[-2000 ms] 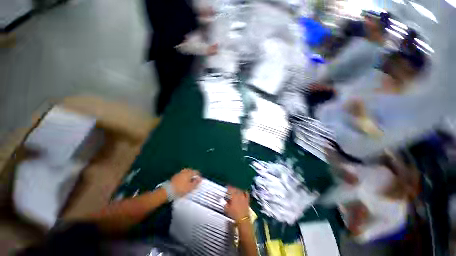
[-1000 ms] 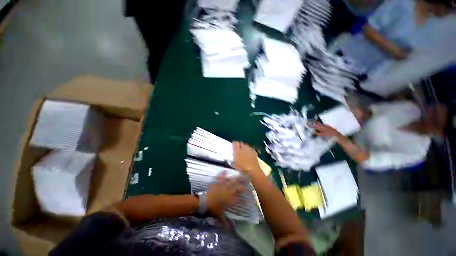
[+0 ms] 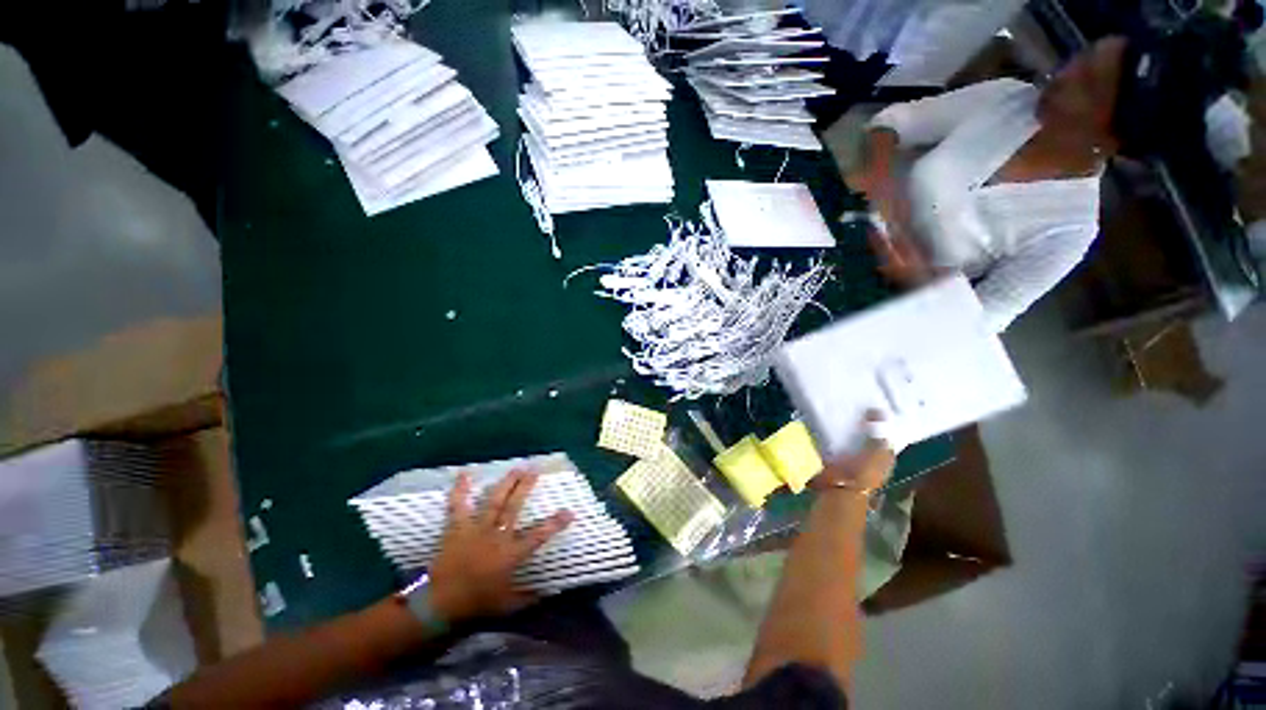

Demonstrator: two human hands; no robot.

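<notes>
A row of overlapped white packs (image 3: 590, 506) lies at the table's near edge. My left hand (image 3: 489, 548) rests flat on it with fingers spread, gripping nothing. My right hand (image 3: 858, 469) reaches to the right and is closed on the near edge of a white pack (image 3: 944, 368), thumb on top; its fingers underneath are hidden. Whether this is one pack or several I cannot tell. A small pale yellow label sheet (image 3: 633, 427) lies between my hands, beside spare label sheets (image 3: 671, 499) in a clear bag.
Folded yellow strips (image 3: 771, 465) lie near my right forearm. A tangled heap of white cords (image 3: 708, 312) is mid-table, with fanned white packs (image 3: 597, 118) beyond. A co-worker's arm (image 3: 1041, 243) is at the right. An open carton (image 3: 215, 513) with stacked packs stands at the left.
The view has shifted right. My right hand has left the packs in front of me and taken hold of the white pack at the right. My left hand now lies spread on the row.
</notes>
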